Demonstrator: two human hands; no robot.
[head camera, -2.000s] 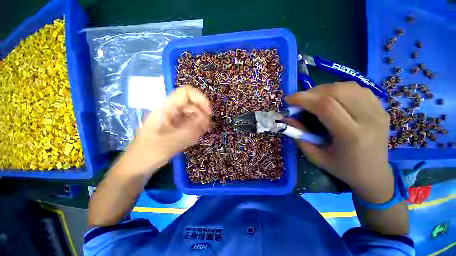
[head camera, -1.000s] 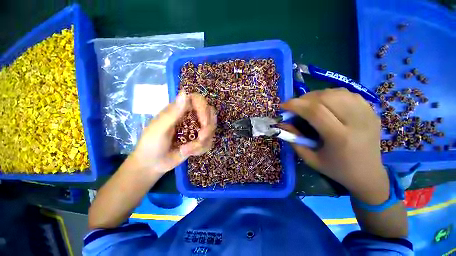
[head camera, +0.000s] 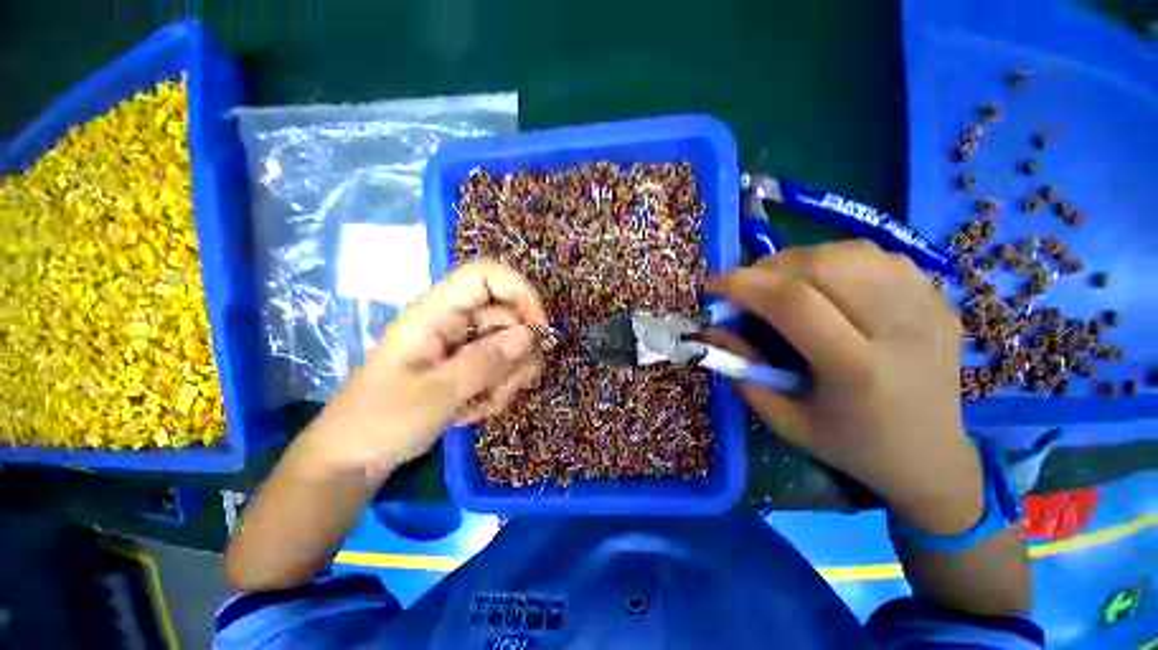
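Observation:
The blue middle tray (head camera: 584, 502) is full of copper-brown coils (head camera: 603, 438) with thin shiny leads. My left hand (head camera: 464, 356) is over the tray's left side, fingers curled, with a small coil (head camera: 549, 335) at the thumb and fingertips. More coils inside the palm are mostly hidden by the fingers. My right hand (head camera: 857, 362) is shut on small pliers (head camera: 660, 340) with white-and-blue handles. Their dark jaws point left, close to the coil at my left fingertips. I cannot tell whether the jaws touch its lead.
A left tray (head camera: 219, 254) holds yellow parts (head camera: 108, 292). A clear plastic bag (head camera: 305, 191) with a white label lies beside the middle tray. Spare dark-blue pliers (head camera: 864, 218) lie right of it, behind my right hand. The right tray (head camera: 1016, 45) holds scattered coils.
My left hand was closed, then opened to show several coils in the palm, and now its fingers pinch a coil near the jaws. The pliers stay over the middle tray. The view has shifted slightly.

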